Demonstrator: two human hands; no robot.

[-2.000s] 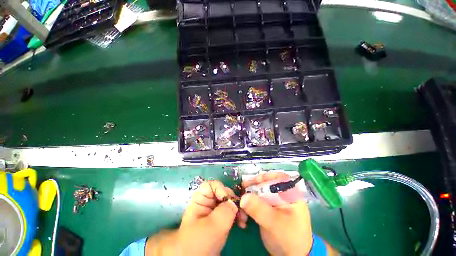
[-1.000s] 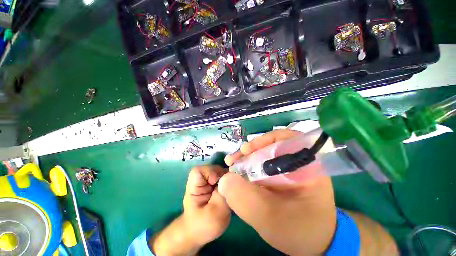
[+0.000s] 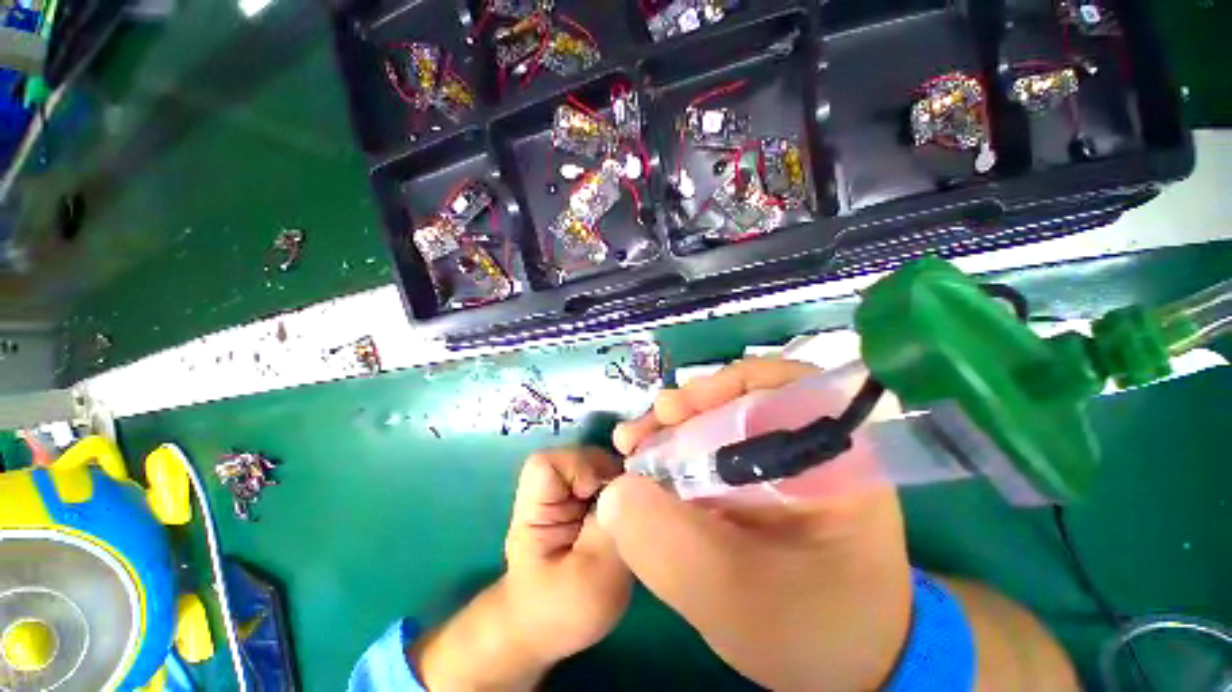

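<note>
My right hand [image 3: 770, 554] is shut on a clear to pinkish glue syringe [image 3: 878, 453], held like a pen, its tip pointing left. A green adapter [image 3: 980, 379] caps its back end and a black finger switch [image 3: 784, 450] lies along its side. My left hand [image 3: 561, 554] is beside the syringe tip with thumb and fingers pinched together. Something small and dark shows at its fingertips, mostly hidden, too small to name. Small wired assemblies lie on the green bench just beyond my hands, one [image 3: 530, 406] left and one [image 3: 645, 362] right.
A stacked black compartment tray [image 3: 676, 287] holds wired assemblies across the pale metal strip [image 3: 257, 354]. A yellow and blue fan [image 3: 101, 541] with a white cord stands lower left. A cluster of assemblies [image 3: 246, 480] lies beside it. Clear air hose [image 3: 1202, 318] runs right.
Since two seconds ago the view has moved closer and tilted. Over the last second the scene has shifted slightly in the picture; both hands keep nearly the same pose at the syringe tip.
</note>
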